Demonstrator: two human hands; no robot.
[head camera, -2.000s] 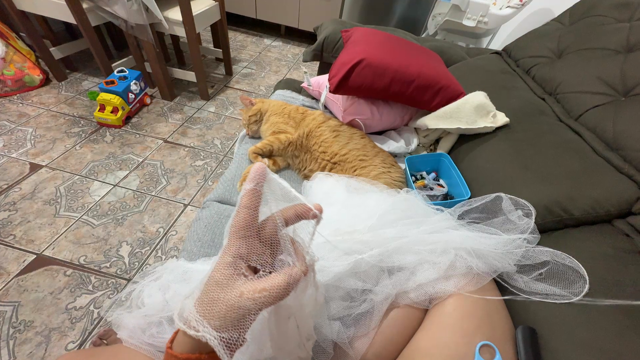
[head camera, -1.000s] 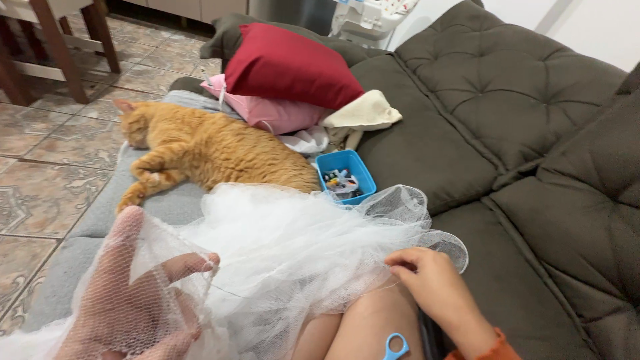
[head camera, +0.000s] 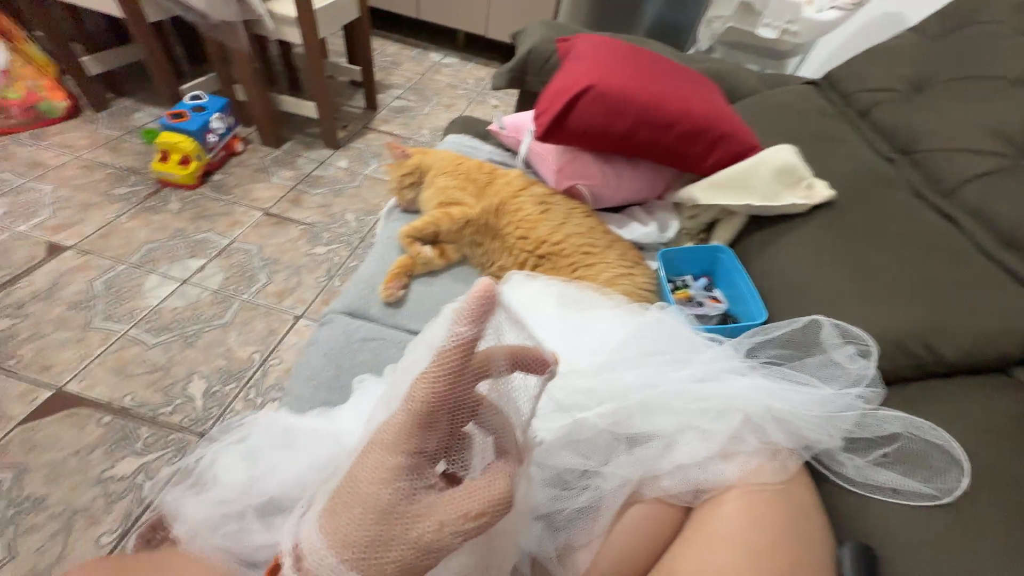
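White tulle netting (head camera: 680, 392) lies bunched over my lap and thighs, with looped, corded edges at its right end. My left hand (head camera: 440, 448) is under a layer of the tulle, palm up, with the index finger raised and the others curled; the mesh stretches over the fingers and wrist. The fabric's edge runs by the fingertips, and whether they pinch it is hard to tell. My right hand is out of view. Just beyond the tulle, a blue plastic container (head camera: 752, 308) holds small mixed items.
An orange cat (head camera: 520, 216) lies on the grey sofa seat (head camera: 360, 344), against the tulle. Behind are red (head camera: 640, 104) and pink (head camera: 592, 164) cushions and a cream cloth (head camera: 760, 184). A toy truck (head camera: 192, 140) and wooden chairs stand on the tiled floor. A dark object (head camera: 858, 558) is at lower right.
My right hand, over the tulle's right side one second ago, has left the view. My left hand stays under the mesh. The view swung right, then back left; the blue scissor handle is out of view.
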